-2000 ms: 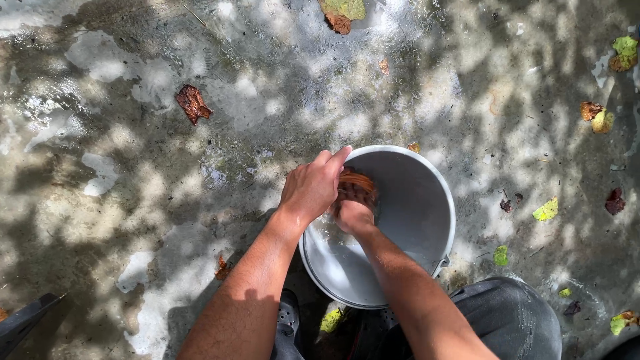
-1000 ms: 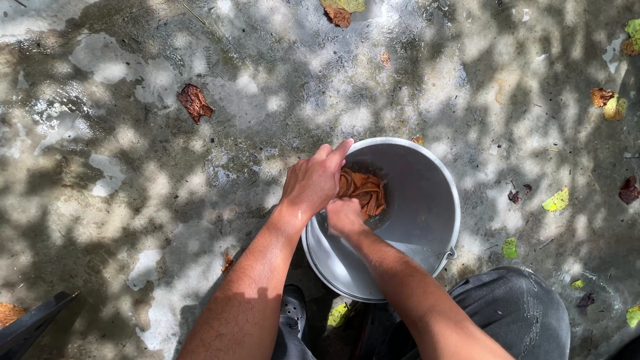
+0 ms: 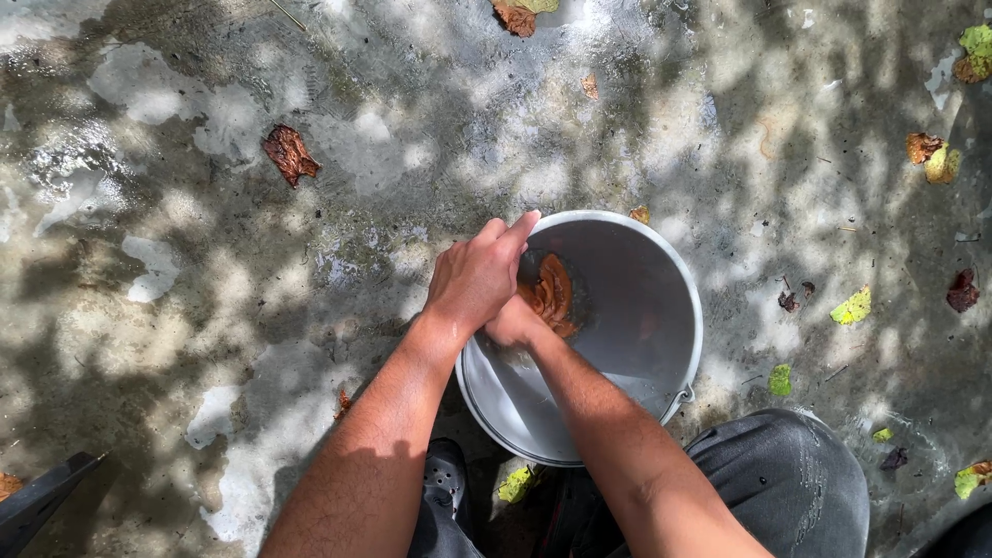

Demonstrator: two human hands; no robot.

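A grey metal bucket (image 3: 647,310) with a wire handle stands on the ground before my knees. My left hand (image 3: 477,271) grips its left rim, the index finger and thumb side showing on top. My right hand (image 3: 513,322) reaches inside, low and to the left, partly hidden under my left hand. It presses against a wet, crumpled orange-brown cloth (image 3: 554,294) lying in what looks like shallow water. The right fingers are out of sight, so how they hold the cloth does not show.
Wet, stained concrete (image 3: 372,232) surrounds the bucket, with a curled brown leaf (image 3: 291,155) at the left and several yellow-green leaves at the right. My shoe (image 3: 446,473) and bent knee (image 3: 783,480) are close to the bucket. A dark pointed object (image 3: 46,496) lies at the lower left.
My right hand has moved left inside the bucket, towards the wall beneath my left hand. More of the cloth shows than two seconds ago. My left hand stays on the rim.
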